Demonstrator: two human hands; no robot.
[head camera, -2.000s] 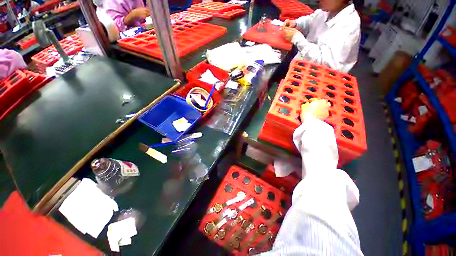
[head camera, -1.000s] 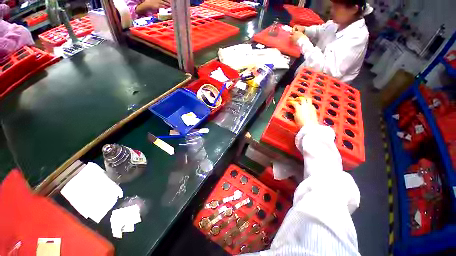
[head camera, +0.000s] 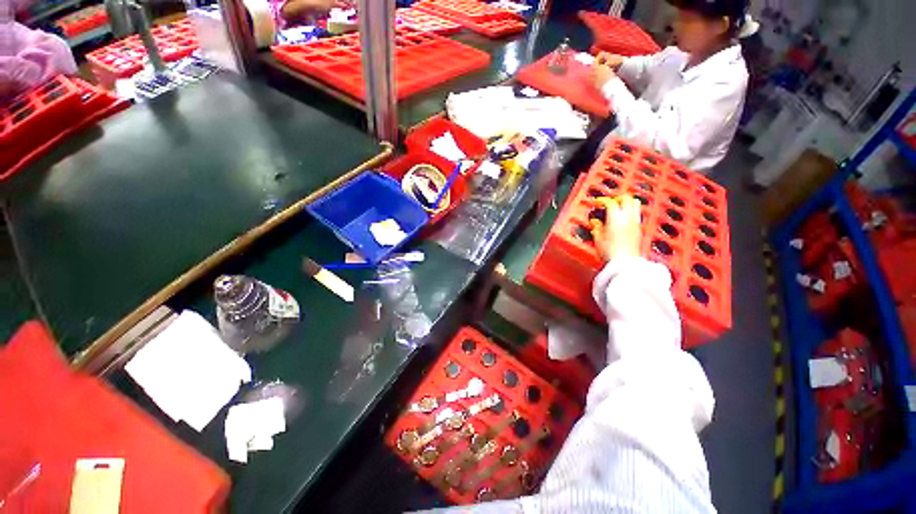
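Observation:
A stack of red holed watch trays stands to the right of the bench, with dark round watch heads in its holes. My right hand reaches over the top tray, its yellow-covered fingers down at a hole near the left side. The fingertips partly hide that hole, and I cannot tell if they grip a watch head. My left hand is out of the picture. A lower red tray below the bench edge holds metallic watch parts. The cream squeegee card lies on the red mat at lower left.
White wipes, a clear bottle, a blue bin and a red bin with tape rolls are on the green bench. A metal post rises behind. A person in white sits beyond the trays. Blue shelving is at right.
My right hand has moved to a hole nearer the tray's left side. The view has turned, bringing more of the red mat and the card into the picture.

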